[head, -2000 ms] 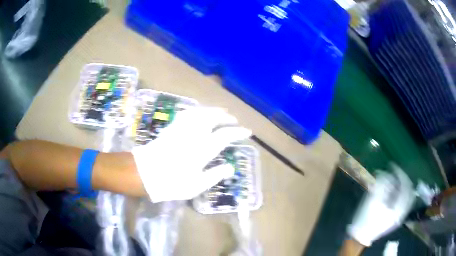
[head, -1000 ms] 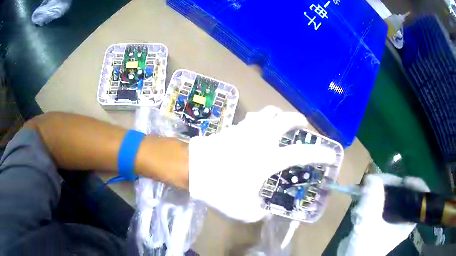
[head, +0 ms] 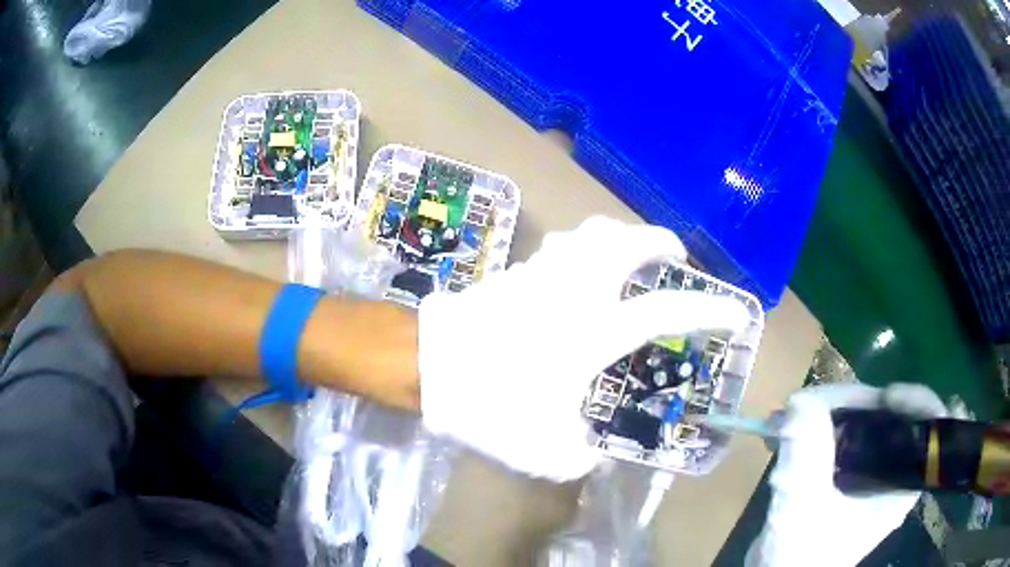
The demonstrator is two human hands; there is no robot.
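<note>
My left hand, in a white glove, lies over the left side of the rightmost open socket housing and grips it, fingers along its upper part. My right hand, also gloved, is shut on the black electric screwdriver with a gold band. Its pale shaft points left and its tip is over the lower right part of the housing, by a blue component. Whether it touches a screw cannot be told. A black block sits in the housing's lower left. My left hand hides part of the circuit board.
Two more open socket housings, one at the upper left and one beside it, sit on the tan cardboard. Bagged white cords hang below them. A blue plastic stack lies behind. A green conveyor surface is at the right.
My right hand has come in from the right with the screwdriver, and its tip has since moved slightly down-left over the housing. My left hand has settled on the rightmost housing.
</note>
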